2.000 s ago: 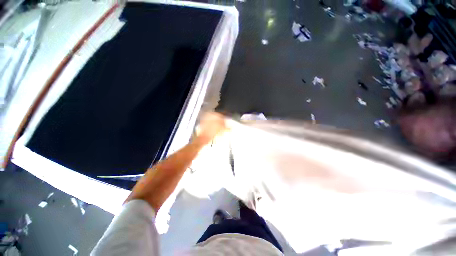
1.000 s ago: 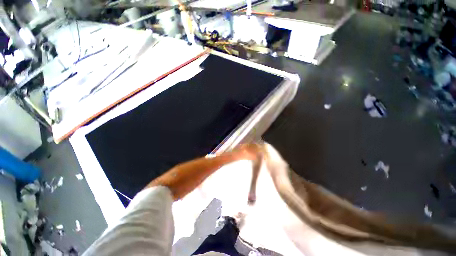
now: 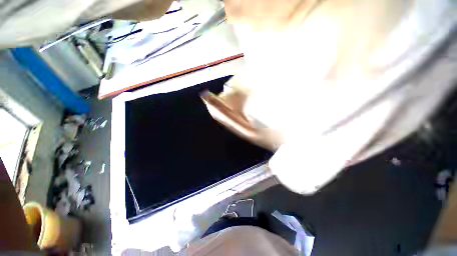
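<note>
A flat black fabric lay (image 3: 180, 145) lies on a pale-bordered cutting table (image 3: 118, 165), below and left of centre. A large white cloth (image 3: 295, 50), blurred and overexposed, hangs across the upper right and hides part of the lay. My right hand (image 3: 240, 120) comes in from the right in a white sleeve, blurred, over the lay and against the cloth's lower left edge; its grip is unclear. My left hand (image 3: 153, 10) is at the top edge, blurred and partly cut off, with its pale sleeve at upper left.
An orange-red strip (image 3: 170, 77) edges a table section with white sheets (image 3: 173, 42) behind the lay. A blue tube-like object (image 3: 50, 80) is at left. A yellow bin (image 3: 47, 227) stands lower left, near floor scraps (image 3: 72, 187). A white scrap (image 3: 300, 232) lies at bottom right.
The view has turned left, bringing the yellow bin in. My left hand has risen from the middle to the top edge. My right hand has come into view. The white cloth has risen.
</note>
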